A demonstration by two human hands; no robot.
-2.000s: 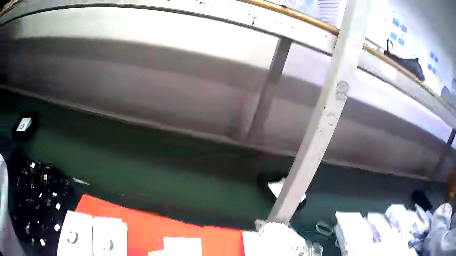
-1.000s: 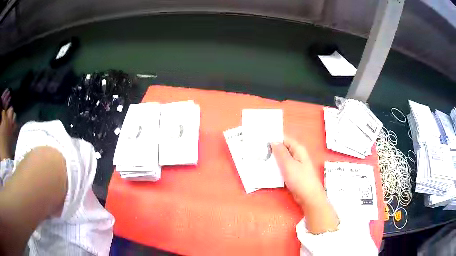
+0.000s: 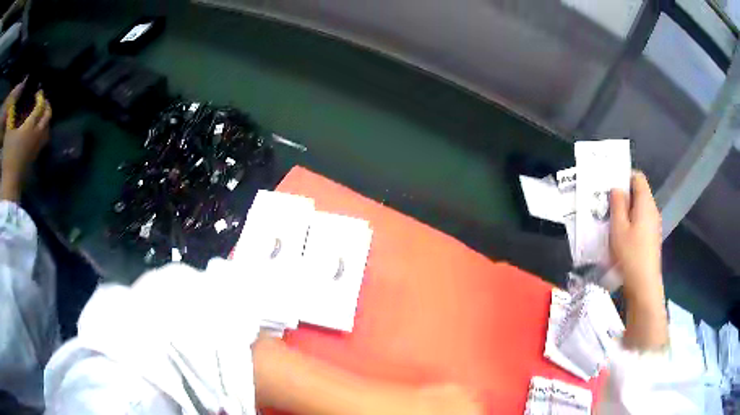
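My right hand (image 3: 637,235) holds a white user manual (image 3: 602,166) with a white leaflet behind it, at the right over the belt. Just left of them is a small black box base (image 3: 531,172) with white paper in it; the held papers partly cover it. Two stacks of user manuals, a left one (image 3: 274,231) and a right one (image 3: 337,271), lie on the red-orange mat (image 3: 438,300). My left forearm crosses the mat's front; my left hand (image 3: 450,400) is blurred and cut off by the bottom edge. QR leaflets (image 3: 560,397) lie at the bottom right.
A fanned leaflet pile (image 3: 580,328) lies at the mat's right, near the pale post (image 3: 698,174). Tangled black cables (image 3: 195,174) lie left of the mat. Beyond are stacked black boxes (image 3: 126,85), another box (image 3: 136,35) and a neighbour's hand (image 3: 26,134). White bundles stand far right.
My right hand has moved from the mat up and right to the box on the belt, with the manual and leaflet. My left forearm now reaches across the mat's front. The view has turned.
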